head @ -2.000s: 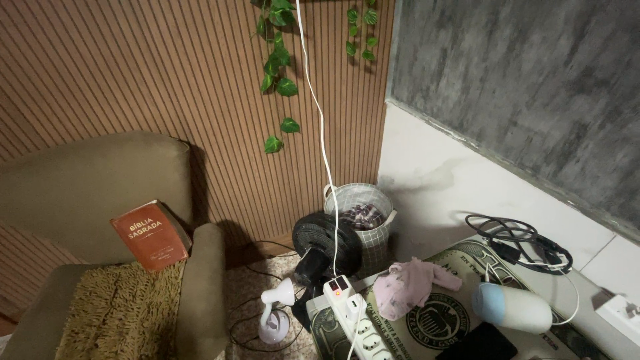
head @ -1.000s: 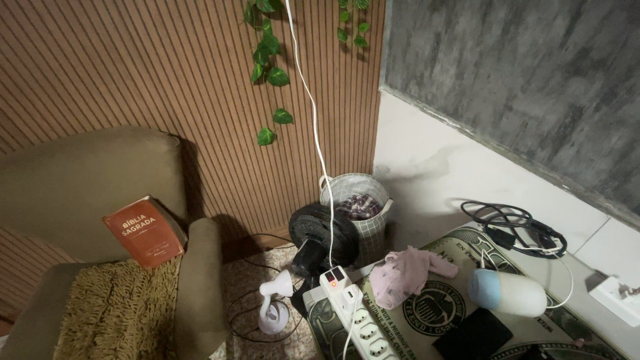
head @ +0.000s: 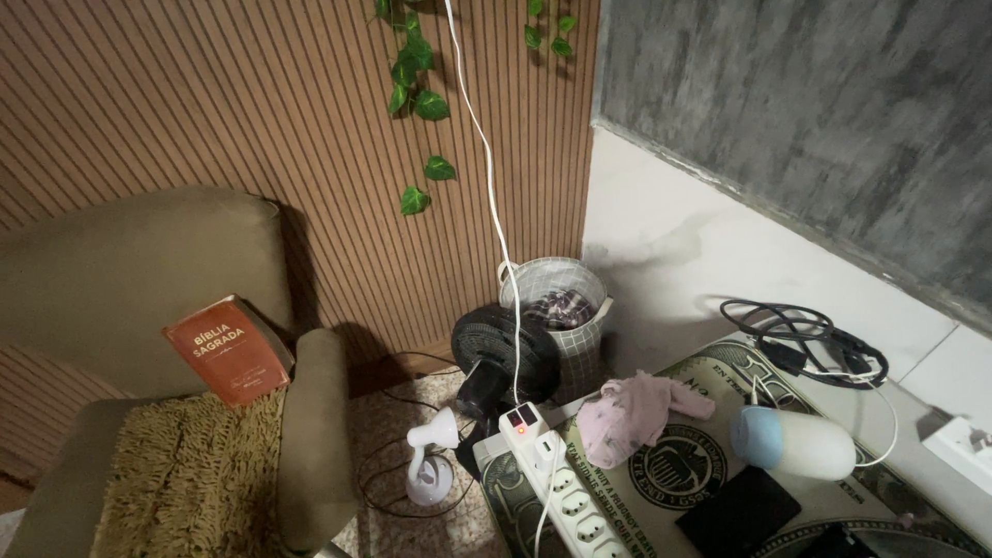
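Neither my left hand nor my right hand is in view. A white power strip [head: 570, 496] with a red light lies along the left edge of a table covered by a banknote-print mat [head: 690, 418]. A white cable [head: 490, 174] runs from its top end up along the wall. Beside the strip lies a crumpled pink cloth [head: 632, 418]. To the right, a white cylindrical device with a light blue end [head: 798, 443] lies on its side, near a flat black object [head: 738, 511]. Coiled black cables [head: 814, 341] rest at the table's back edge.
A red book [head: 229, 353] leans on an olive armchair [head: 314, 434] with a shaggy cover [head: 190, 480]. On the floor stand a small white lamp [head: 430, 465], a black fan [head: 508, 356] and a checked basket holding cloth [head: 577, 353]. Artificial leaves [head: 418, 58] hang on the slatted wall.
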